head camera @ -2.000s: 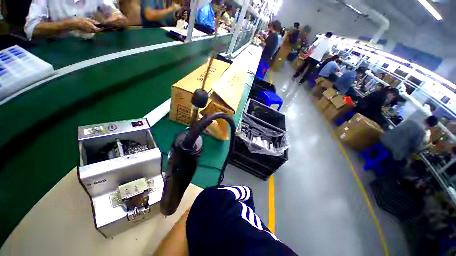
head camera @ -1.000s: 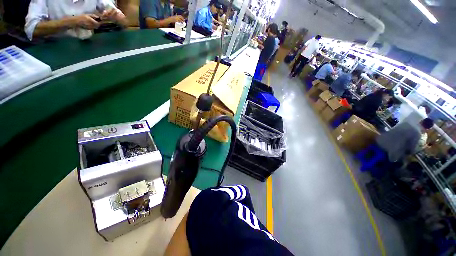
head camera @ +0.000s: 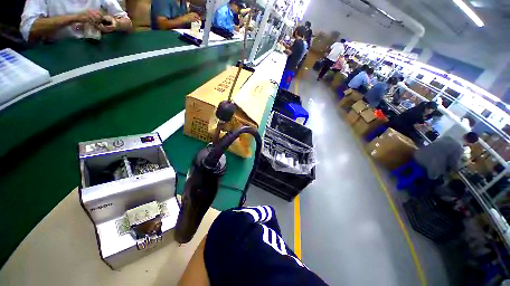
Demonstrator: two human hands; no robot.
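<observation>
The black electric screwdriver (head camera: pixel 198 192) stands nearly upright beside the right side of the screw feeder (head camera: pixel 128 192), its cord looping from the top. The grey-white feeder has an open top bin with small screws in it and a pick-up mechanism in front. It stands on the beige work mat (head camera: pixel 50 246). Neither of my hands is in view. A bare forearm or other bare skin shows at the bottom edge, beside my dark sleeve or trouser leg with white stripes; I cannot tell which.
A brown open carton (head camera: pixel 215 103) stands behind the screwdriver. The green conveyor belt (head camera: pixel 112 103) curves behind the feeder. A white parts tray (head camera: pixel 19 78) lies at far left. A black crate (head camera: pixel 285 162) with plastic-wrapped parts is on the floor at right. People sit across the belt.
The whole view has shifted slightly, so the feeder and carton appear a little further left. The people across the belt have moved their hands. The screwdriver remains beside the feeder.
</observation>
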